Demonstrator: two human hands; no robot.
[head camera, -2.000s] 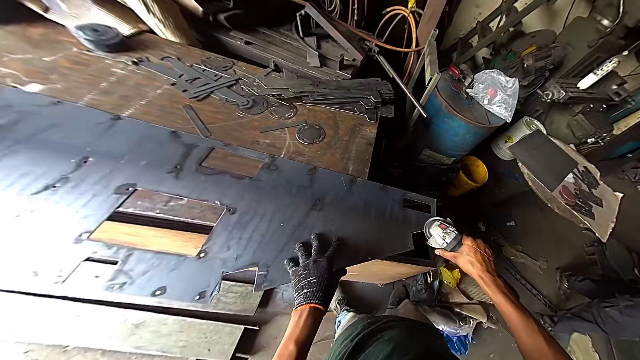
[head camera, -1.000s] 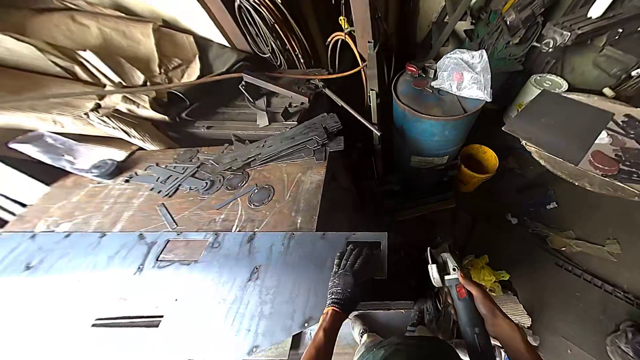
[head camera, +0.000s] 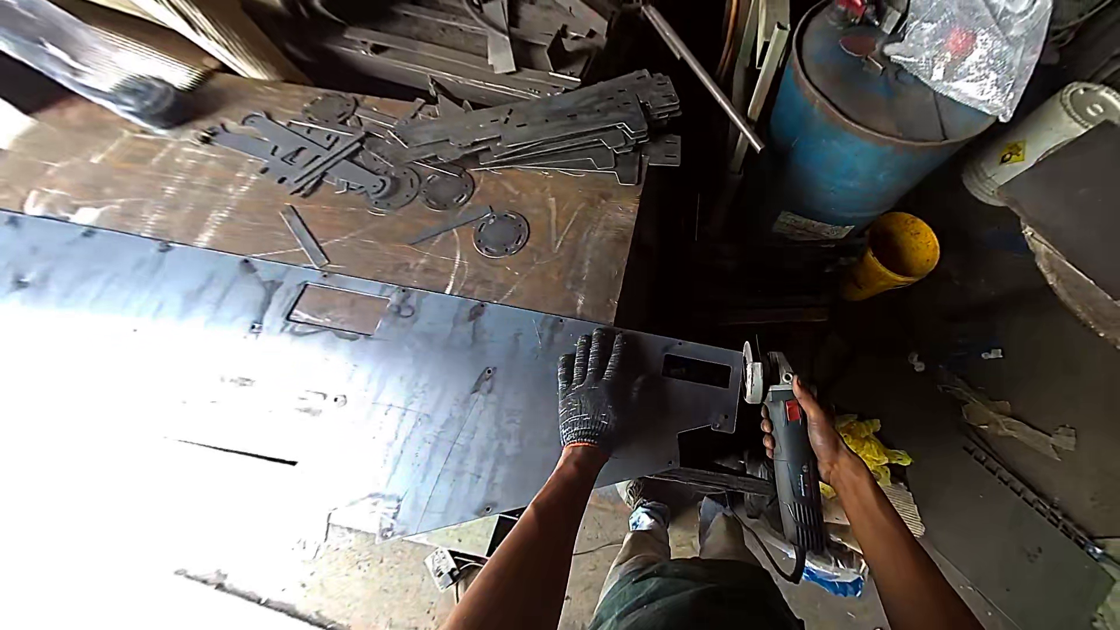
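My left hand, in a grey knit glove with an orange cuff, lies flat on a large sheet metal panel near its right end. It presses the panel beside a rectangular cutout and grips nothing. My bare right hand is wrapped around the body of an angle grinder, held upright with its head away from me. The grinder's disc is at the panel's right edge; whether it touches or spins I cannot tell. A cord runs from the grinder's lower end.
Flat cut metal parts and round flanges lie on the worn table beyond the panel. A blue drum with a plastic bag on top and a yellow bucket stand right. Yellow plastic lies near my right arm.
The grinder is now up at the panel's right edge; one second ago it was held apart from it. My left hand has moved off the end cutout to its left.
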